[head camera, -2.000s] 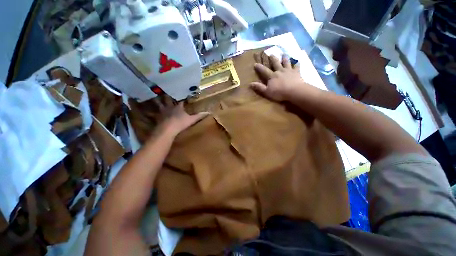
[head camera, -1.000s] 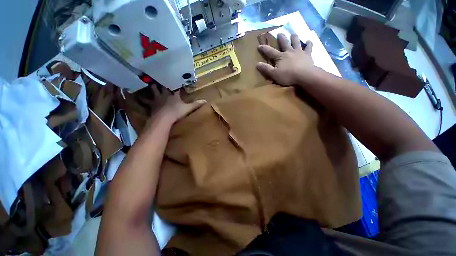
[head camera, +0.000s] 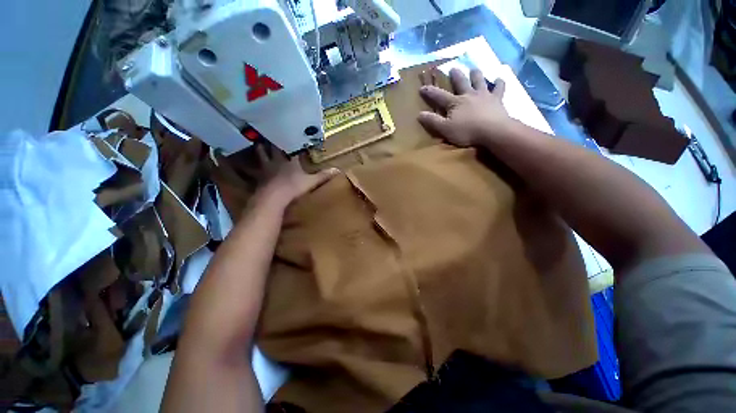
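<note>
A large tan-brown garment panel with a centre seam and slit covers the table edge and lap. Its upper part lies under the yellow clamp frame of the white sewing machine head, which has a red mark. My left hand presses on the cloth left of the clamp; its fingertips are partly in shadow beside the machine head. My right hand lies flat with spread fingers on the panel's upper right, over the white sheet. Neither hand grips anything.
A stack of reddish-brown pieces lies at the right, beside dark thread snips. A grey-white box with a dark screen stands behind it. A heap of brown panels with white cloth fills the left. Something blue shows below the table.
The view has shifted slightly, moving the whole scene in the picture. Both hands stay on the cloth in nearly the same places. The small white patch by my right fingers shows less than before.
</note>
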